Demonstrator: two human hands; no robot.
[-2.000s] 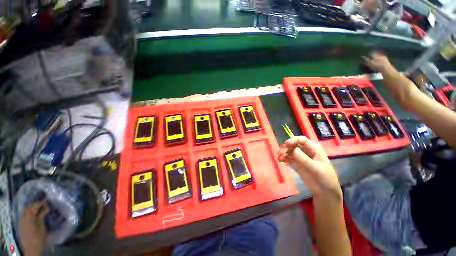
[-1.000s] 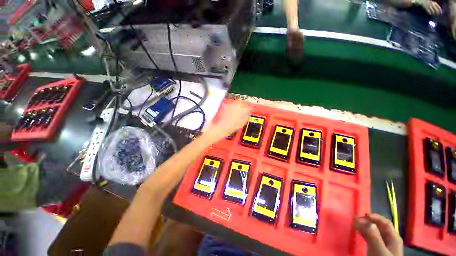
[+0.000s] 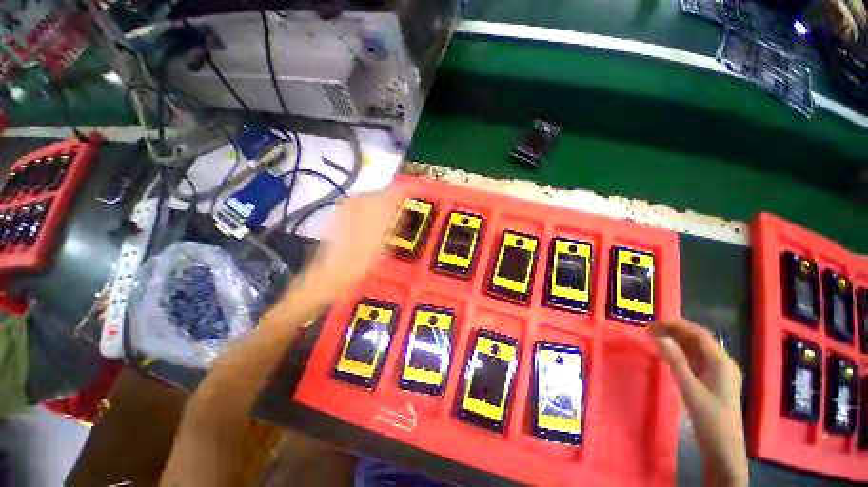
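A red phone tray (image 3: 357, 419) holds several phones with yellow-framed faces in two rows. The front-right pocket is empty. My left hand (image 3: 360, 233) is blurred at the tray's back-left corner, beside the end phone (image 3: 410, 228) of the back row. Whether its fingers touch that phone or hold anything cannot be told. My right hand (image 3: 702, 366) is over the tray's right edge, beside the empty pocket, with fingers bent. No held thing can be made out in it.
A clear bag of small dark parts (image 3: 195, 302) and a white power strip (image 3: 122, 276) lie left. Blue connectors (image 3: 255, 198), cables and a grey metal box (image 3: 324, 81) stand behind. A dark phone (image 3: 537, 142) lies on the green belt (image 3: 609, 157). Another red tray (image 3: 761, 333) is right.
My left hand left the bag and reached the tray's back-left corner. My right hand is now at the tray's right edge. Another person's hand left the belt, and a phone shows there. The view turned left.
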